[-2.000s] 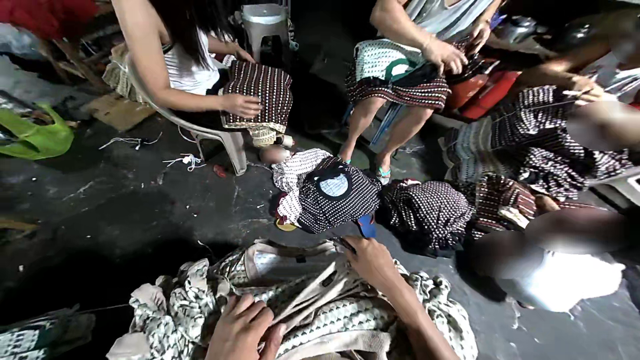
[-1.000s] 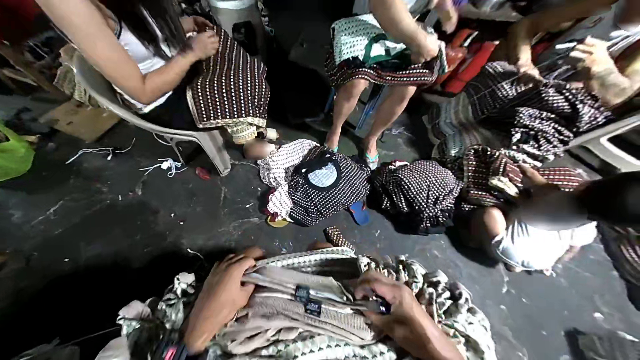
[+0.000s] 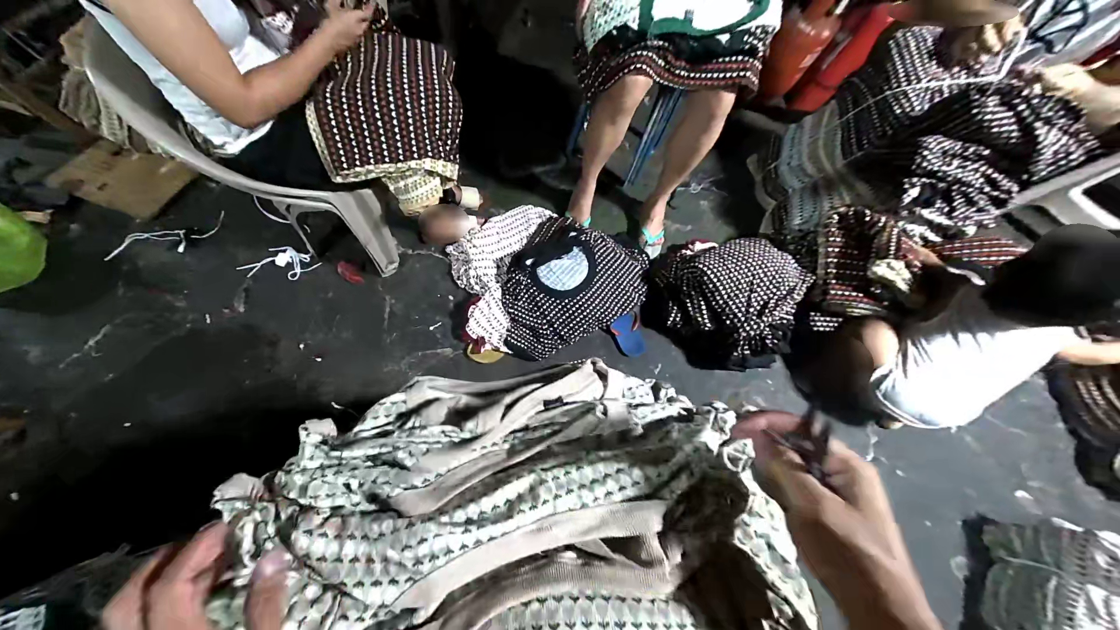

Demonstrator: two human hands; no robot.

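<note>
A bunched beige and green patterned knit garment [image 3: 525, 490] lies in front of me, with plain beige bands across it. My left hand [image 3: 206, 577] is at its lower left edge, fingers apart and blurred; whether they pinch the fabric is unclear. At the garment's right edge is my right hand [image 3: 814, 481], which holds a small dark metal tool [image 3: 809, 446], possibly thread snips. The tool is blurred, and its blades cannot be made out.
Dark patterned garments [image 3: 573, 289] and a second bundle [image 3: 735, 293] lie on the dark floor ahead. A blue slipper [image 3: 627, 334] is beside them. People sit around with knitwear, one on a plastic chair [image 3: 350, 219]. A child in white crouches at right. Folded knitwear [image 3: 1050, 573] lies lower right.
My hands have moved apart, the left toward the lower left and the right to the right edge. The garment's labels, seen a second ago, no longer show clearly. The view has moved closer.
</note>
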